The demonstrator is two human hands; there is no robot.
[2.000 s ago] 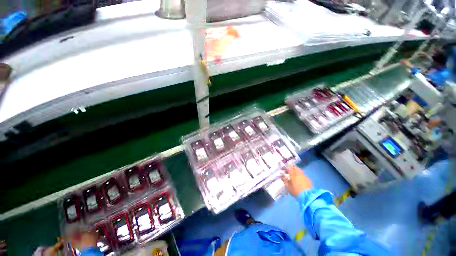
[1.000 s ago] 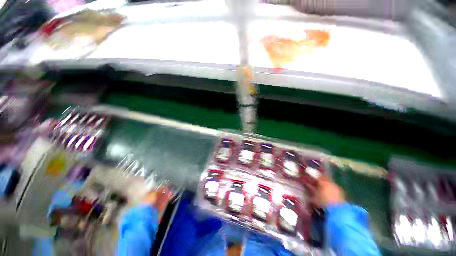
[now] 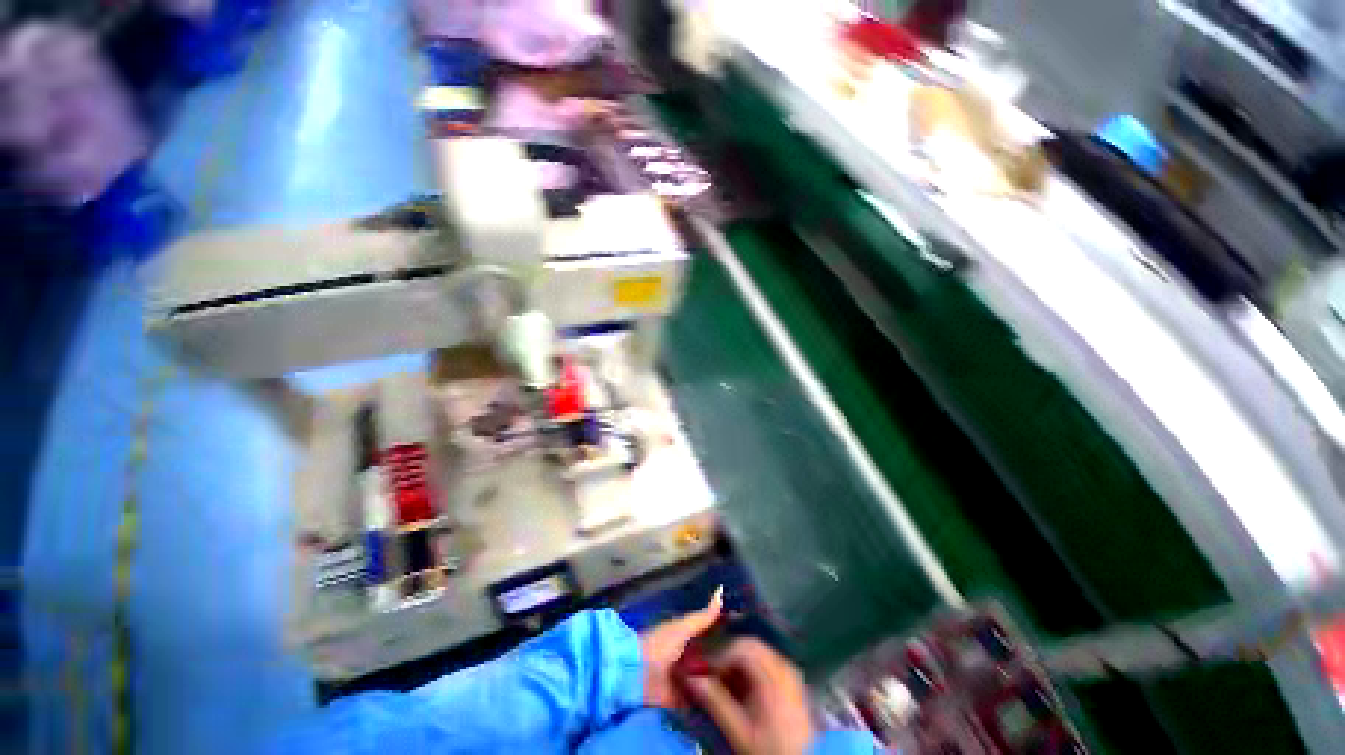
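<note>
My left hand (image 3: 674, 653) and my right hand (image 3: 761, 699) are close together at the bottom centre, in blue sleeves. A small dark-red phone (image 3: 693, 668) shows between them, held by both; the fingers hide most of it and the picture is blurred. A clear tray (image 3: 966, 686) with dark-red phones lies right of my hands, cut off by the lower edge. The cream-white machine (image 3: 575, 553) stands ahead on the left. A red phone part (image 3: 413, 484) sits in its left fixture, another red part (image 3: 567, 390) in its right fixture under the head.
The green bench (image 3: 782, 516) runs away from me, right of the machine. A white shelf (image 3: 1033, 295) curves along the right. Another tray (image 3: 667, 162) lies farther up the line, near a person in pink (image 3: 531, 30). The blue floor (image 3: 207, 516) shows on the left.
The view has swung left to the machine. My right hand has left the tray and come beside my left hand, with a red phone between them. The tray now shows at the lower right.
</note>
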